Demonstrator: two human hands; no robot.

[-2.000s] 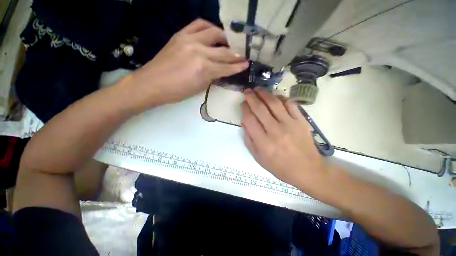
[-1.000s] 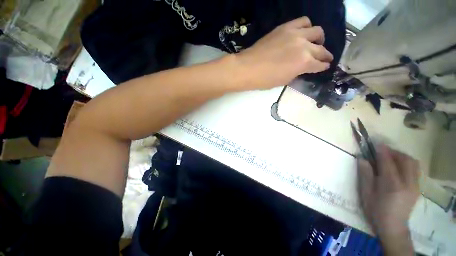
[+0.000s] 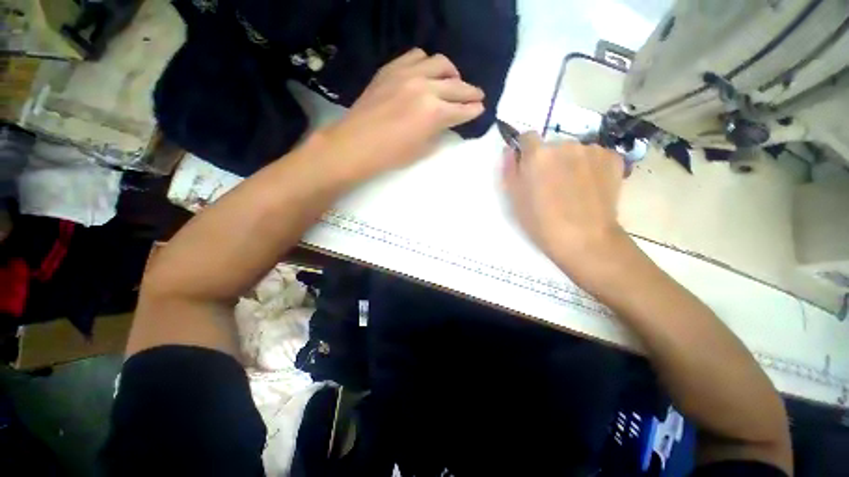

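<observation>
The black garment piece (image 3: 372,37) with pale embroidered motifs lies on the white table at the upper left, left of the needle area. My left hand (image 3: 419,98) pinches its right part, near the lower right corner. My right hand (image 3: 568,186) is closed around the thread snips (image 3: 508,133); their dark blades point up-left at the garment's corner, and the rest is hidden in the hand. Whether the blades touch cloth or thread is unclear. The presser foot area (image 3: 622,130) of the sewing machine is right of the garment, with no garment under it.
The cream sewing machine (image 3: 707,56) stands at upper right. Small black scraps (image 3: 680,154) lie beside the needle area. A printed ruler (image 3: 465,265) runs along the front edge. A blue basket (image 3: 666,438) is below right; white cloth (image 3: 279,321) is below left.
The garment has come away from the needle to the left with my left hand. My right hand first picked up the snips, then brought them left to the garment's corner.
</observation>
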